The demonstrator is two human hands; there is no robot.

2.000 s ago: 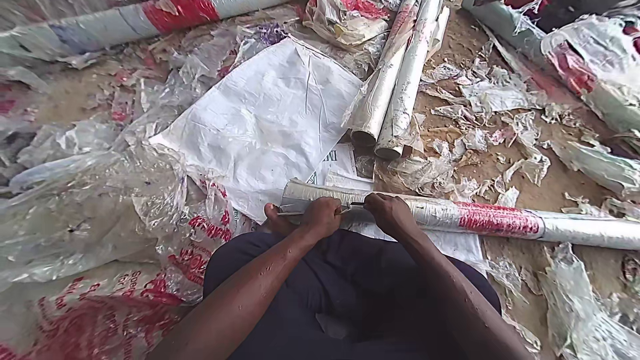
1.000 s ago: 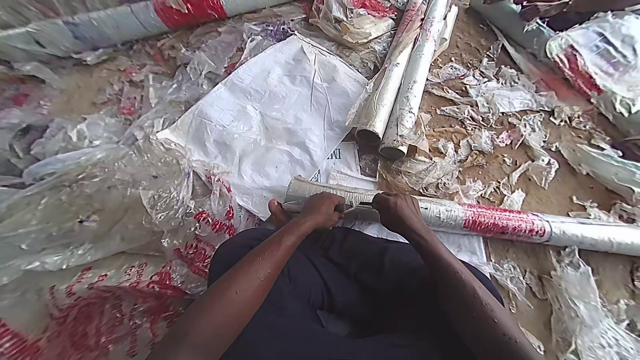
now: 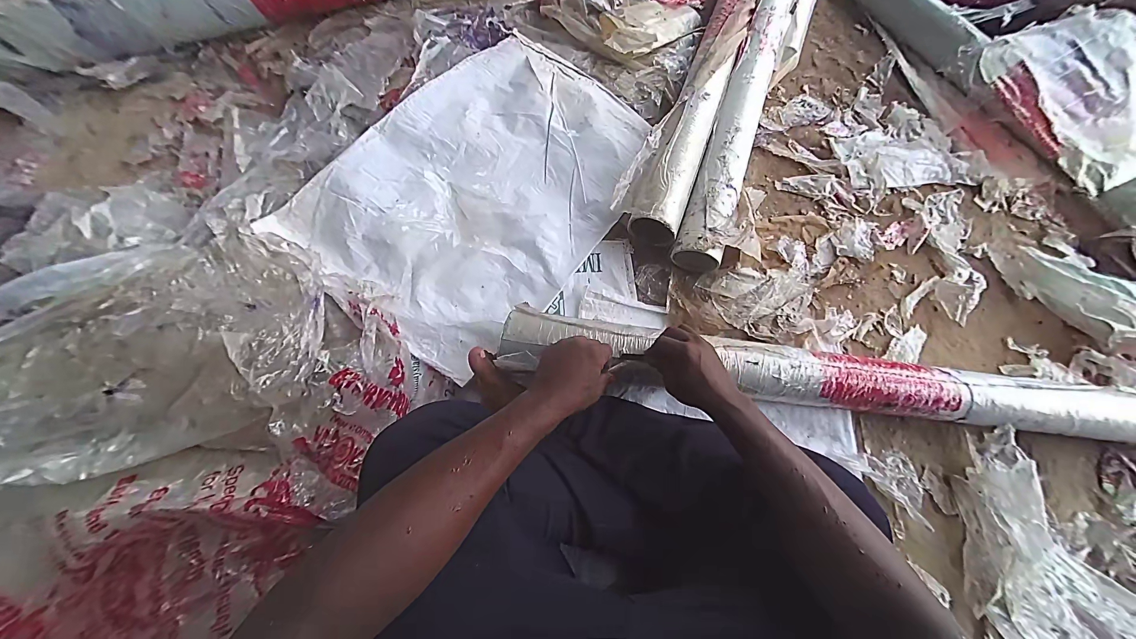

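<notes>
A long tube wrapped in whitish film (image 3: 772, 373), with a red band, lies across in front of my lap. My left hand (image 3: 572, 368) is closed near its left end, and my right hand (image 3: 690, 366) is closed a little to the right. Between the two fists shows a short piece of a thin dark tool, both hands gripping it against the tube's near side; its kind cannot be told. A toe of a bare foot (image 3: 484, 364) shows by the tube's left end. A white plastic sheet (image 3: 470, 177) is spread on the ground beyond.
Two more wrapped tubes (image 3: 728, 169) lie end-on beyond the hands. Clear plastic film (image 3: 133, 355) and red-printed film (image 3: 204, 532) are heaped at left. Torn film scraps (image 3: 896, 160) litter the brown ground at right. Another large wrapped roll (image 3: 142, 27) lies at top left.
My hands were slightly farther apart two seconds ago, with more of the dark tool showing beside the left fist. Both remain closed at the tube.
</notes>
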